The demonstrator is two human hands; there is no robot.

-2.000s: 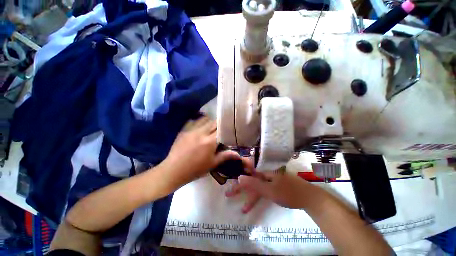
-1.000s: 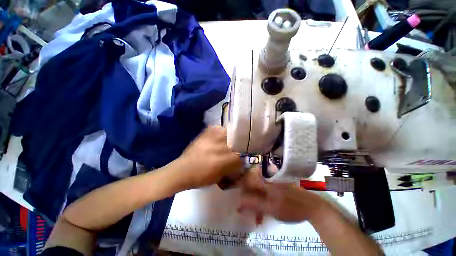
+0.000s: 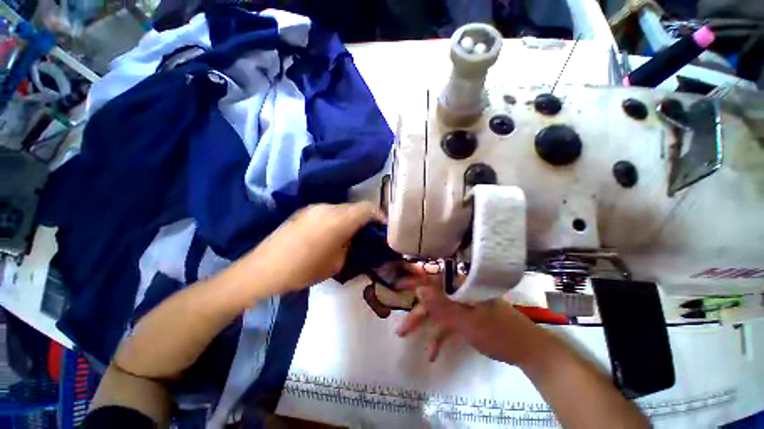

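Note:
A large navy garment [image 3: 226, 176] with pale grey-blue panels lies bunched left of the off-white sewing machine [image 3: 519, 167]. A folded navy end of it [image 3: 369, 251] reaches to the needle area under the head's left end. My left hand [image 3: 322, 243] holds this end, its fingertips partly hidden at the head. My right hand [image 3: 448, 314] is just below the needle area, its thumb and index fingertip at the cloth's edge and other fingers spread over the bed. The needle is hard to make out. A dark curved loop [image 3: 377, 303] lies on the bed between the hands.
A black phone [image 3: 634, 335] lies right of my right forearm, near a red strip [image 3: 544, 314]. A printed ruler [image 3: 419, 400] runs along the front edge. A pink-ended black marker [image 3: 670, 57] is behind the head. Blue plastic crates [image 3: 71, 394] stand lower left.
My left hand has moved left and up from the needle, exposing more navy cloth between the hands. The garment appears slightly further right. My right hand stays near the needle, fingers more spread.

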